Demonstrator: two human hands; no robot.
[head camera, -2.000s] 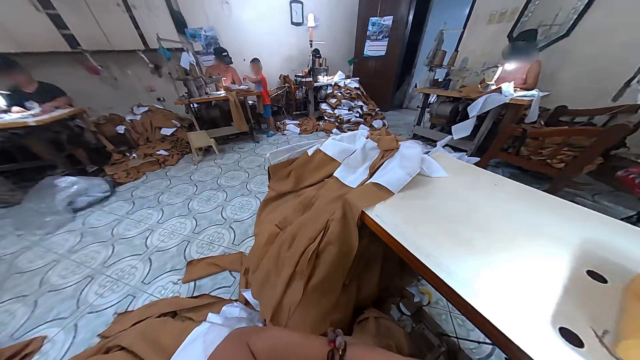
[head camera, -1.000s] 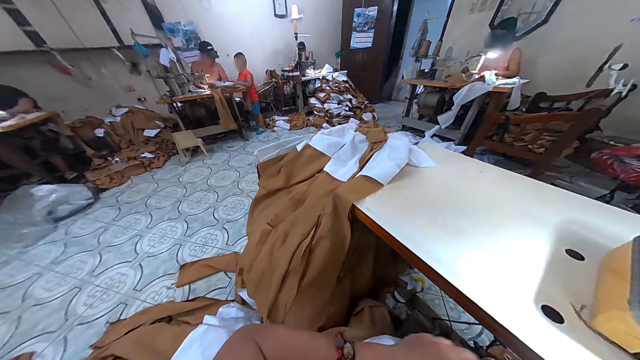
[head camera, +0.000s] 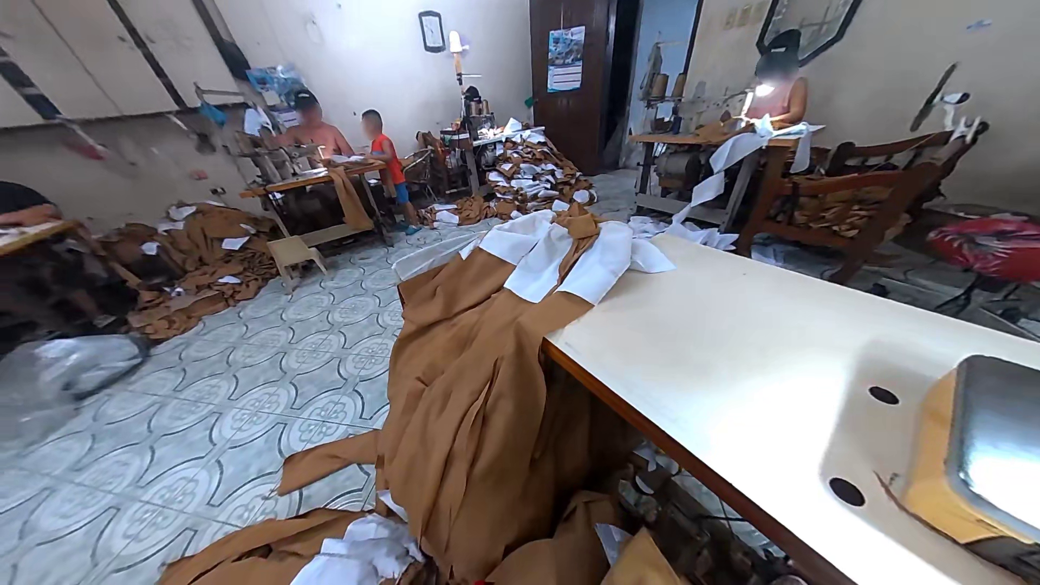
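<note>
Neither my left hand nor my right hand is in view. Brown cloth pieces (head camera: 463, 406) with white cloth ends (head camera: 532, 260) hang over the far left corner of a cream-topped work table (head camera: 731, 325). Beneath them, more brown cloth (head camera: 260, 552) and a crumpled white cloth (head camera: 361, 552) lie low at the bottom edge. At the right of the table stands part of a sewing machine (head camera: 975, 447), with a shiny metal top and yellowish side. Two dark holes are in the tabletop beside it.
People sit at sewing tables (head camera: 313, 180) at the back left, far left and back right (head camera: 715, 140); a small person in red (head camera: 390, 162) stands near one. Cloth heaps (head camera: 211, 252), a small stool (head camera: 294, 253), a plastic bag (head camera: 81, 366) and a wooden chair (head camera: 845, 183) stand around.
The forearm with a bracelet, seen at the bottom edge in both earlier frames, has left the view. More of the sewing machine shows at the right as the view shifts.
</note>
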